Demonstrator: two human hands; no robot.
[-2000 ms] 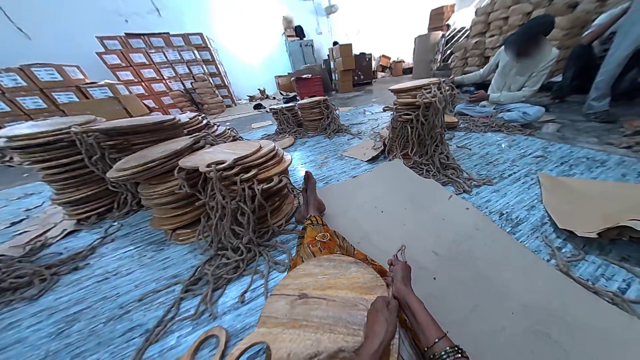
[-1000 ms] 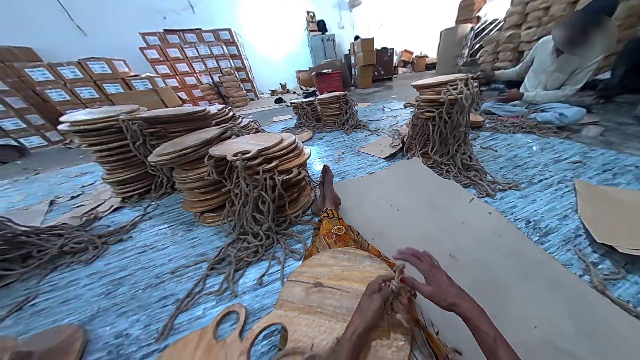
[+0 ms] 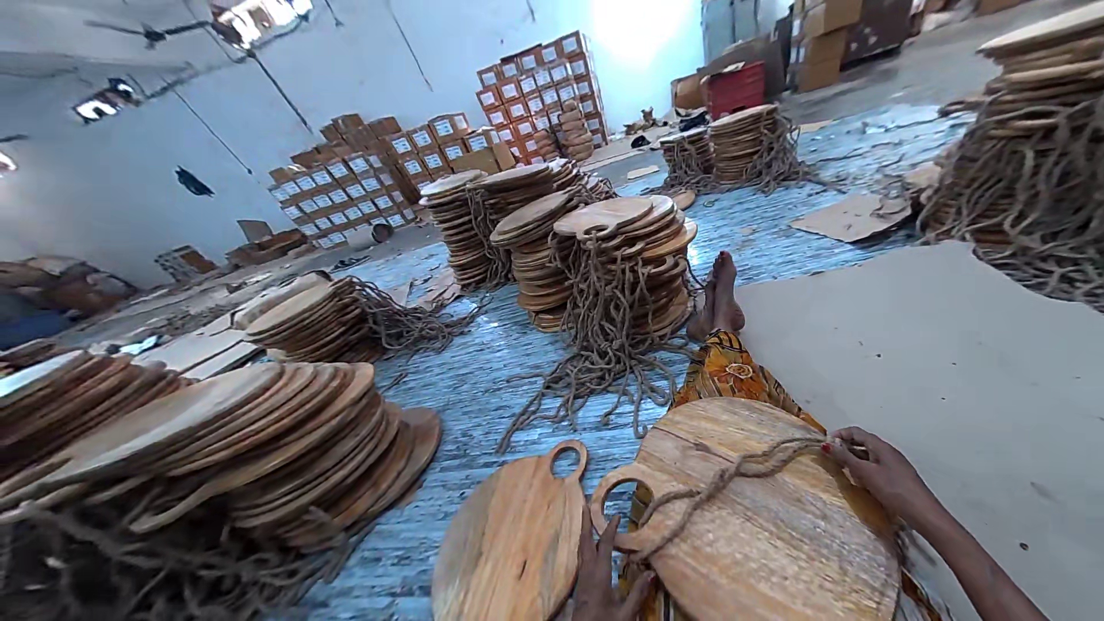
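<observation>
A round wooden board with a ring handle point(image 3: 768, 526) lies across my lap, and a length of rope point(image 3: 720, 483) runs over it. My right hand point(image 3: 871, 466) pinches the rope's end at the board's upper right edge. My left hand point(image 3: 604, 573) is spread at the lower left, fingers by the ring handle and touching the edge of a second round wooden board point(image 3: 509, 539) on the floor. Part of the left hand is cut off by the frame's bottom edge, and I cannot tell whether it grips either board.
Stacked boards with ropes stand on the blue floor ahead point(image 3: 621, 267), at the left point(image 3: 285, 440) and at the right point(image 3: 1026, 138). A large cardboard sheet point(image 3: 931, 362) lies right of my legs. Cartons point(image 3: 543, 86) stand along the wall.
My hands, close together at the rope a second ago, are now apart: the left is down by the ring handle, the right at the board's upper right edge. The view has swung left.
</observation>
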